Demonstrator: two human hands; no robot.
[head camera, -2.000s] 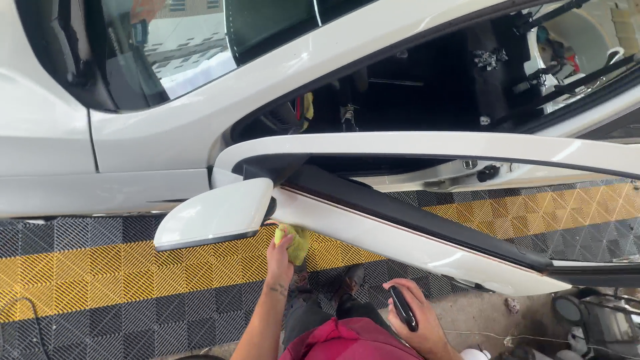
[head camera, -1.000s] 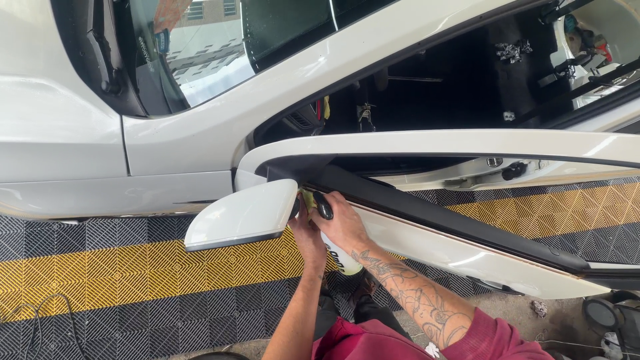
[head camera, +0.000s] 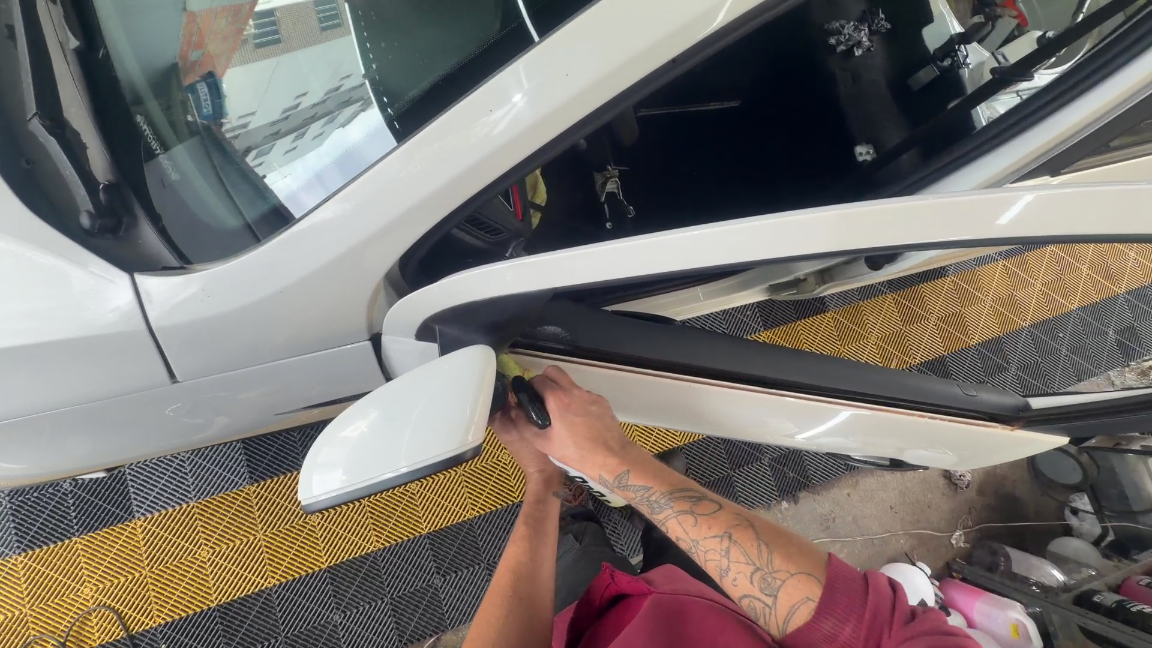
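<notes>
A white side mirror (head camera: 400, 432) stands out from the open white car door (head camera: 810, 400). My left hand (head camera: 529, 445) is beside the mirror's inner end, its fingers largely hidden behind my right hand. A bit of yellow cloth (head camera: 513, 366) shows just beyond the fingers, at the mirror's base. My right hand (head camera: 580, 418) is closed on a spray bottle; its black head (head camera: 531, 402) juts out by the mirror, and part of its white body (head camera: 589, 483) shows under my wrist. The two hands overlap close to the window's lower edge.
The white car body and windshield (head camera: 270, 117) lie left and ahead. Black and yellow floor tiles (head camera: 270, 531) run under the door. At the lower right, a crate (head camera: 1035, 585) holds several bottles, near a pale cord (head camera: 900, 535) on the concrete.
My right hand has moved with the bottle from the lower right to the mirror's base, beside my left hand. The yellow cloth, plain in my left hand earlier, is now mostly hidden.
</notes>
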